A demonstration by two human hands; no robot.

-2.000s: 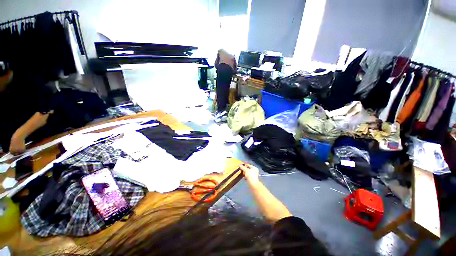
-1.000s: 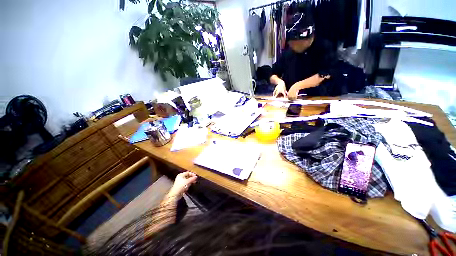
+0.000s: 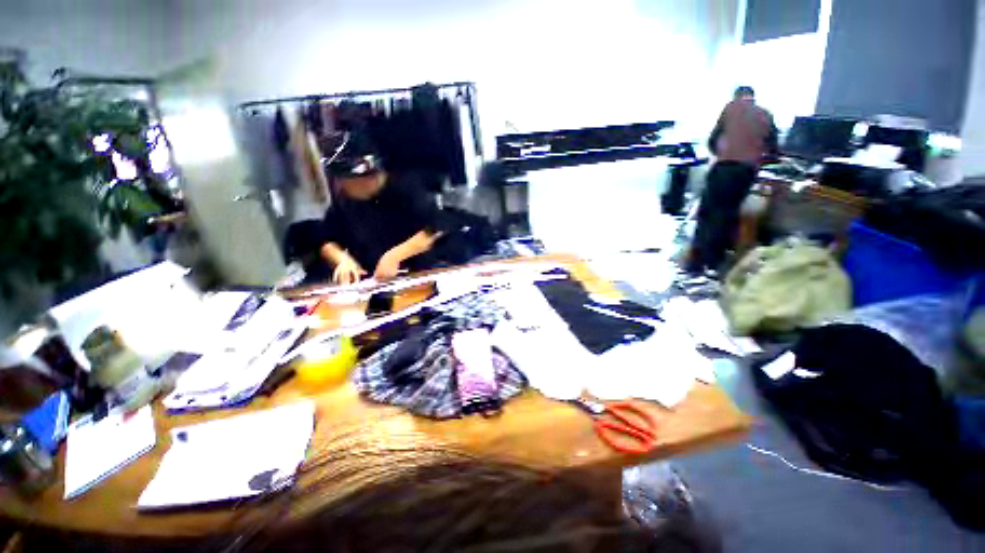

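Observation:
Neither of my hands shows; dark hair covers the bottom middle of the view. Nearest in front of me is the wooden table. Fabric scissors with orange-red handles lie near its right corner. A smartphone with a pinkish screen lies on a crumpled plaid garment. White fabric lies beside it, with a flat black garment piece on top. No black cord can be made out.
A person in black sits across the table, hands at white strips. Papers and a yellow round object are at left. A black bag and a greenish bag stand on the floor at right. Another person stands at the back.
The view has swung left, then back right. My right hand at the table corner two seconds ago and my left hand by the left table edge one second ago are both out of view now.

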